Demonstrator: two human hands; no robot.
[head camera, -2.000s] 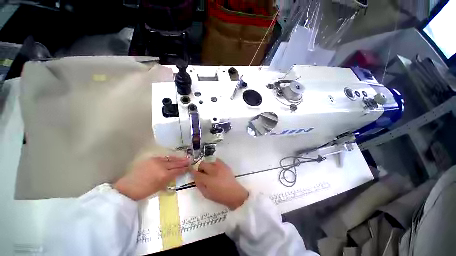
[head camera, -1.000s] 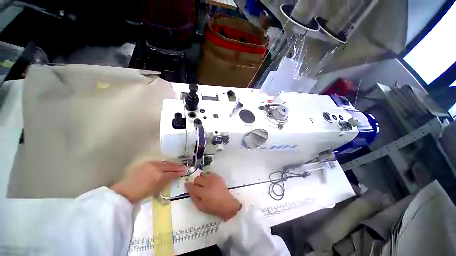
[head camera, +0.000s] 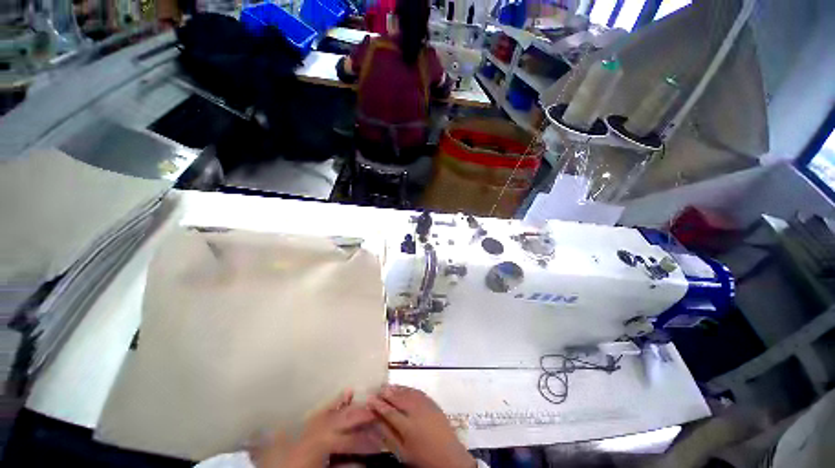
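A large beige fabric panel (head camera: 256, 338) lies flat on the white table, left of the sewing machine (head camera: 549, 302). Its right edge runs beside the presser foot and needle area (head camera: 407, 320). My left hand (head camera: 334, 430) rests at the panel's lower right corner, fingertips closed on its edge. My right hand (head camera: 417, 425) is beside it, fingertips at the same corner, nearly touching the left. The fingertips are slightly blurred, and what lies under them is hidden.
A stack of panels (head camera: 101, 247) is at far left. A black cable (head camera: 554, 375) lies coiled below the machine. Thread cones (head camera: 593, 94) stand behind it. A person (head camera: 394, 91) sits ahead near a brown bin with a red rim (head camera: 485, 169).
Both hands have moved from the needle towards the table's front edge. The panel has shifted towards me, covering the yellow tape. The view has tilted up, showing the person ahead.
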